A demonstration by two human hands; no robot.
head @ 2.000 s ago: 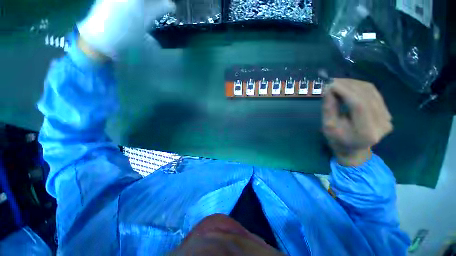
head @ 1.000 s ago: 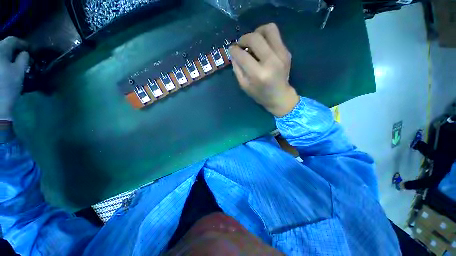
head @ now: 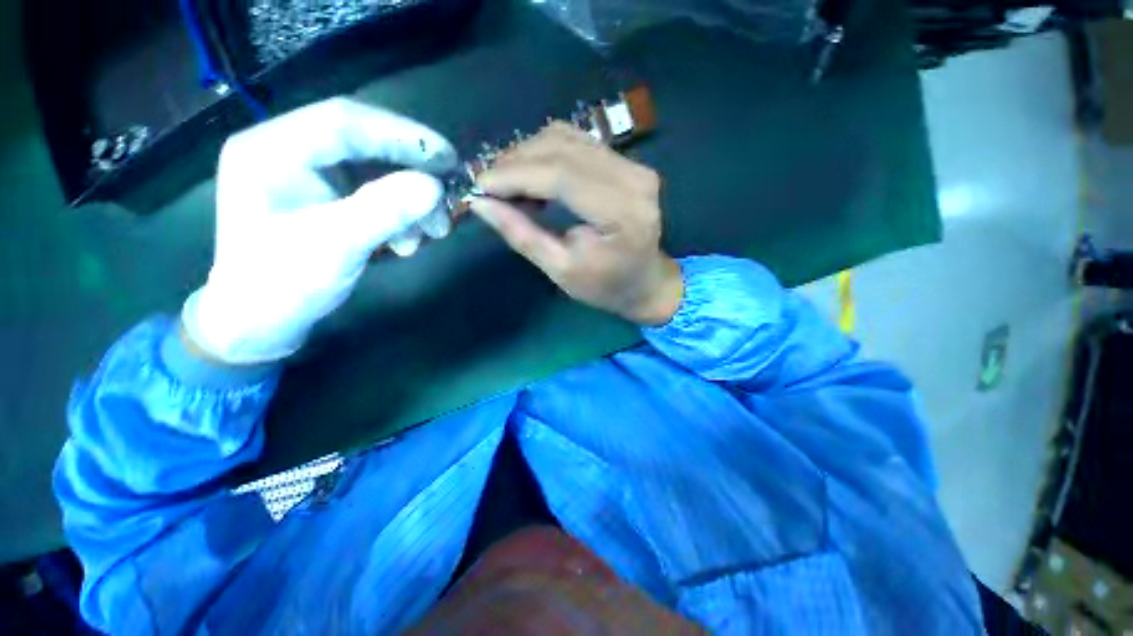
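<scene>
My left hand [head: 317, 218], in a white glove, has thumb and fingers pinched on small dark and silvery parts, probably transistors. My bare right hand [head: 578, 218] has its fingertips against the same parts, close to the glove's fingertips. Both hands are over the assembly fixture [head: 640, 109], whose orange right end shows with a silver-white plate [head: 618, 118] in a slot. Thin silver legs show along its rear side. My hands hide most of the fixture and its other slots.
A black bin [head: 137, 93] with a few shiny pieces stands at the far left, beside a bin of glittering metal parts [head: 317, 22]. A blue cord [head: 203, 50] crosses there. A clear plastic bag [head: 671, 19] lies at the far edge. Pale floor [head: 919, 323] is at right.
My left hand has come from the far left bins to the fixture and now holds small parts. My right hand has moved left to meet it. The fixture's right end is now uncovered.
</scene>
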